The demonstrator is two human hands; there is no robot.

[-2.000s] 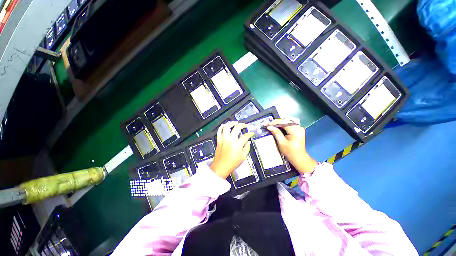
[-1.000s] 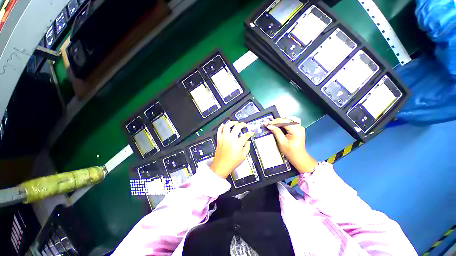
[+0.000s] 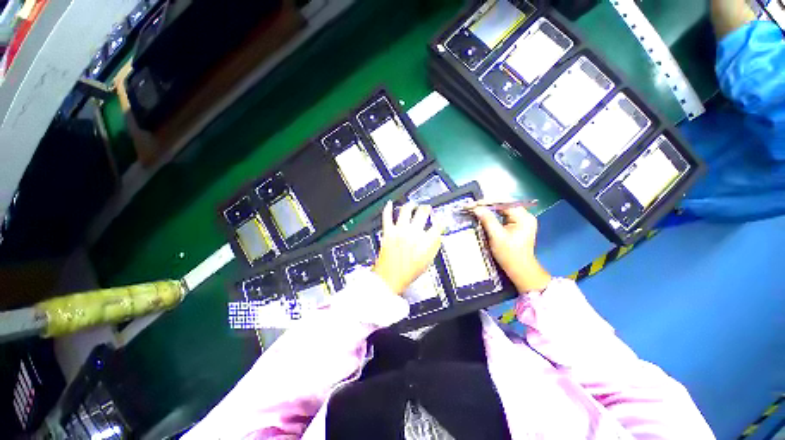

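Note:
A black phone tray (image 3: pixel 400 322) lies in front of me with opened phones in a row. My left hand (image 3: pixel 408 247) rests over it, its fingertips at the board end of the rightmost phone (image 3: pixel 469 262). Whether the fingers hold a small part cannot be told. My right hand (image 3: pixel 514 247) grips thin reddish tweezers (image 3: pixel 514 204), whose tip is at the same board end. A pale sticker sheet (image 3: pixel 258 314) with a grid of small marks lies over the tray's left end, partly beside my left sleeve.
Another tray (image 3: pixel 314 185) with phones lies behind, one pocket bare. A stack of phone trays (image 3: pixel 551 155) stands at the right. A perforated white strip (image 3: pixel 658 58) lies beyond it. A yellow-wrapped post (image 3: pixel 112 308) is at left. Another person's blue sleeve (image 3: pixel 753 73) shows at upper right.
My left hand's fingers have spread and shifted slightly right. The tweezers in my right hand now show more of their length. The other person's hand has come into view at upper right.

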